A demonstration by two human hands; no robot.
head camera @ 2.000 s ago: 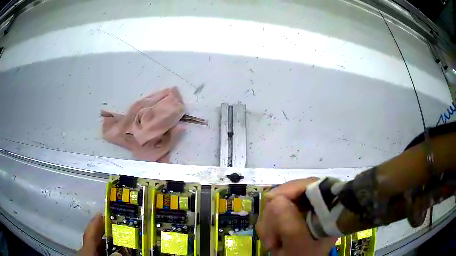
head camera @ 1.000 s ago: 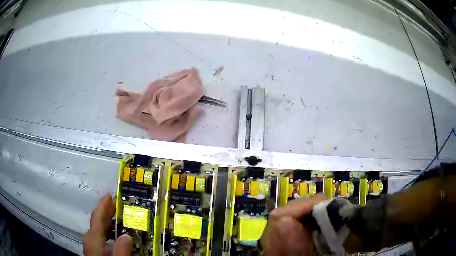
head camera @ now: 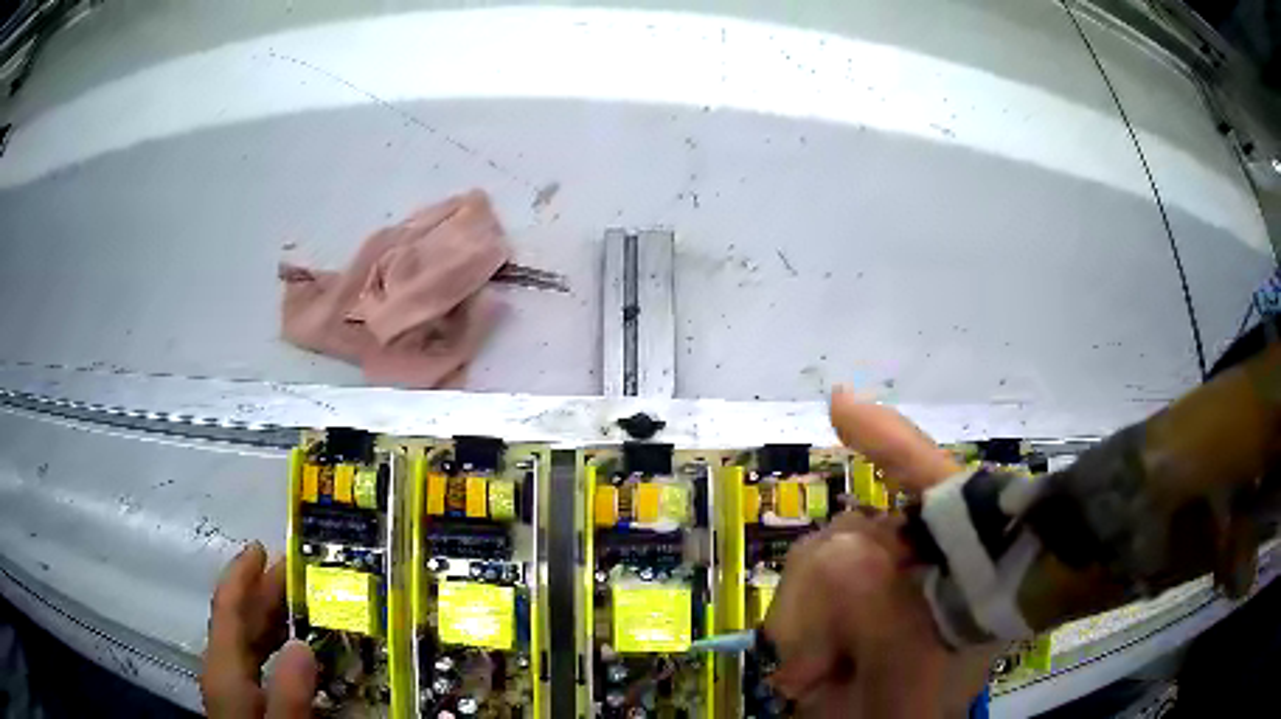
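Several power supply boards [head camera: 652,562] stand side by side with yellow-green edges and bright yellow transformers. My right hand [head camera: 878,597] grips the brown glue dispensing gun [head camera: 1166,485], with one finger stretched out toward the rail. The gun's pale-blue nozzle [head camera: 725,642] points left, its tip at the lower right corner of the third board's transformer [head camera: 652,618]. My left hand [head camera: 253,639] is at the left edge of the leftmost board, thumb and fingers apart; whether it grips the board is unclear. My right hand and the gun hide parts of the boards on the right.
A silver guide rail [head camera: 492,416] runs along the boards' far edge. A slotted bracket [head camera: 638,309] with a black knob [head camera: 642,424] stands across it. A crumpled pink cloth [head camera: 408,298] lies on the pale surface, thin dark metal points [head camera: 534,277] sticking out. A blue coil [head camera: 1267,292] shows at the right edge.
The view has shifted, so the boards and cloth appear further left than a second ago. The nozzle now shows beside the third board's transformer, and a right finger has extended.
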